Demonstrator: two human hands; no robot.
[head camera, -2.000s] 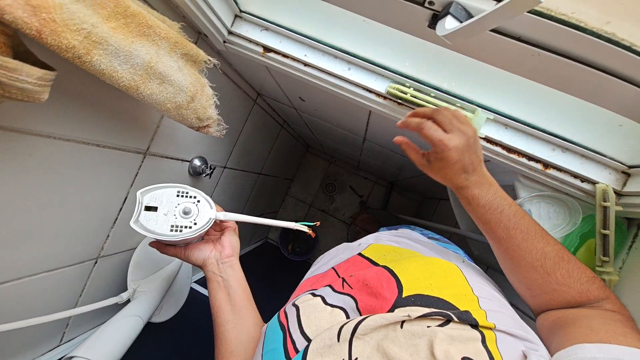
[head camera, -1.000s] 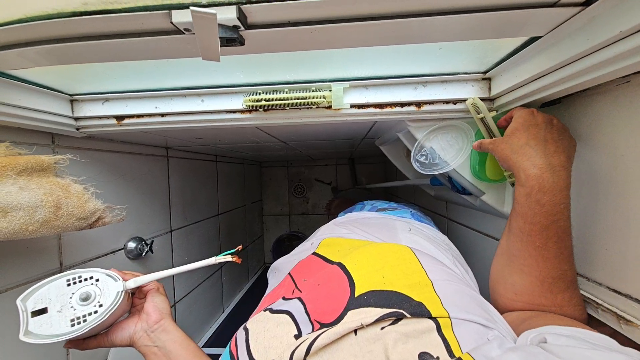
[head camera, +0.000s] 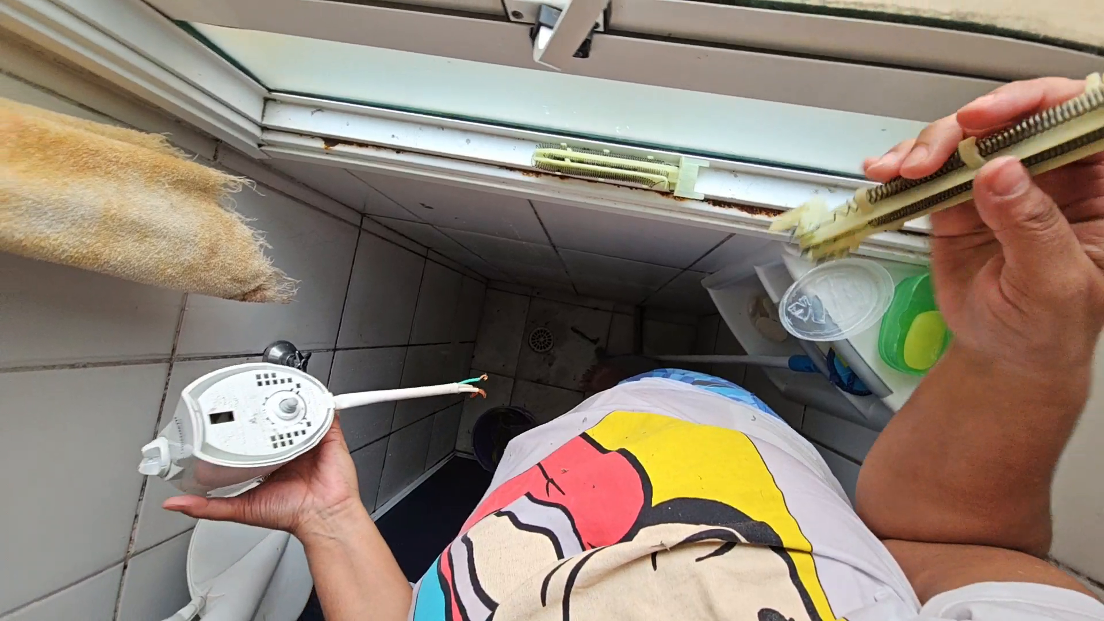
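Note:
My left hand (head camera: 297, 492) supports a white plastic electric shower head housing or similar oval appliance casing (head camera: 259, 414) from below. A short white cable with bare copper and green strands (head camera: 405, 394) sticks out of it to the right. In my right hand (head camera: 1026, 198), raised at the right, is a pale yellow-green plastic holder strung with coiled heating wire (head camera: 931, 185), gripped between thumb and fingers. A similar coil holder (head camera: 612, 168) lies on the window sill, touched by neither hand.
A frayed tan cloth (head camera: 129, 207) hangs at upper left. A black knob (head camera: 286, 354) sits on the tiled wall. On the corner shelf (head camera: 871, 371) are a clear plastic lid (head camera: 837, 299) and a green container (head camera: 914, 323). The window frame (head camera: 388, 142) spans above.
My right hand was at the coil holder by the right window corner one second ago and now holds it raised. My left hand keeps hold of the white casing.

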